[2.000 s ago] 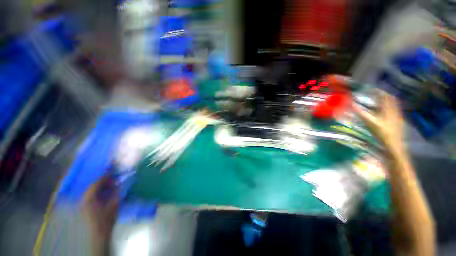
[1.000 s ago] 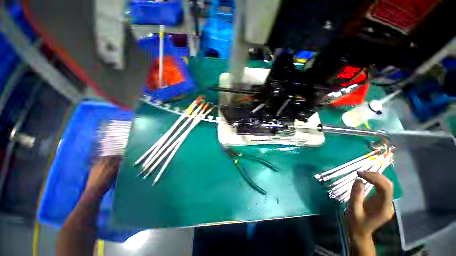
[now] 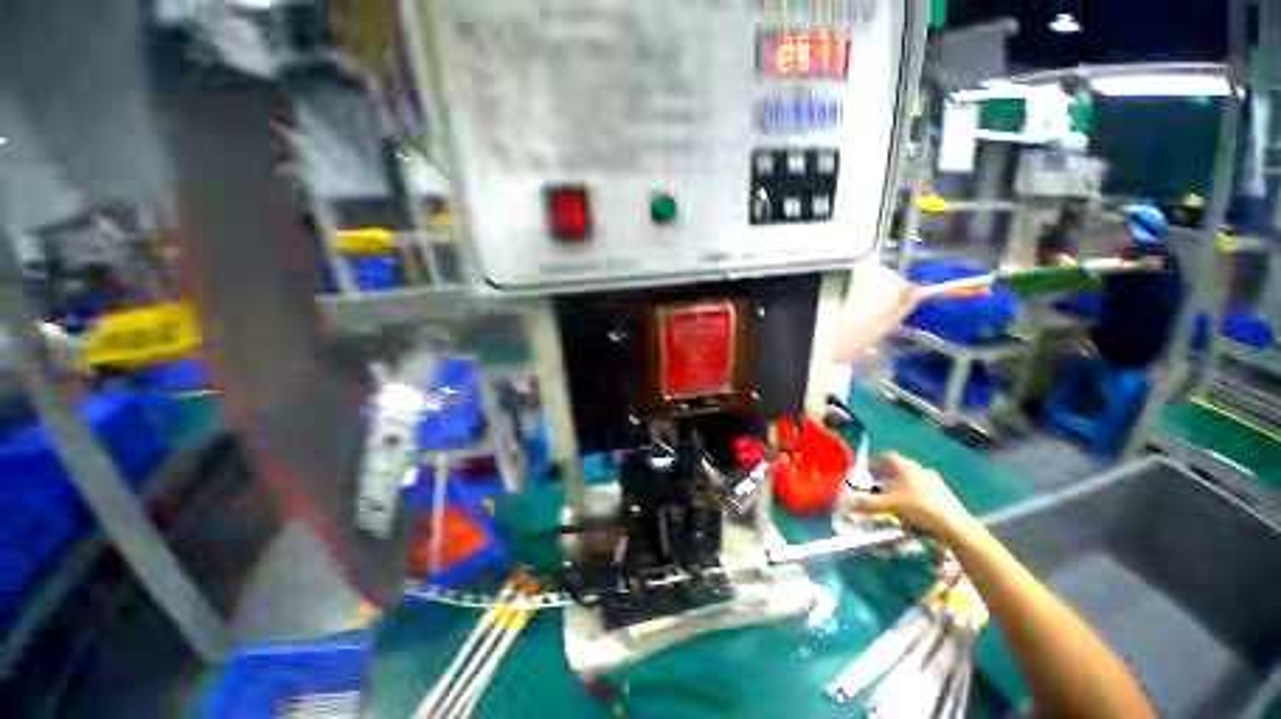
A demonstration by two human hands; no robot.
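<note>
The terminal crimping machine stands in front of me, with its black crimp applicator on a pale base. My right hand is to the right of the applicator, beside the red bin, with its fingertips at a whitish thing, perhaps the squeeze bottle; blur hides whether it grips it. White wires with orange-yellow ends lie fanned on the green table at left. A bunch of white wires lies at right, below my right forearm. My left hand is out of view.
A shiny metal rail runs right from the applicator. The red bin is behind it. A large grey crate stands right of the table. A blue tray is at lower left, a small blue bin nearer. A person is at far right.
The view has tilted up to the machine's front. My right hand has moved from the right wire bunch up and back, near the red bin. My left hand has left the view.
</note>
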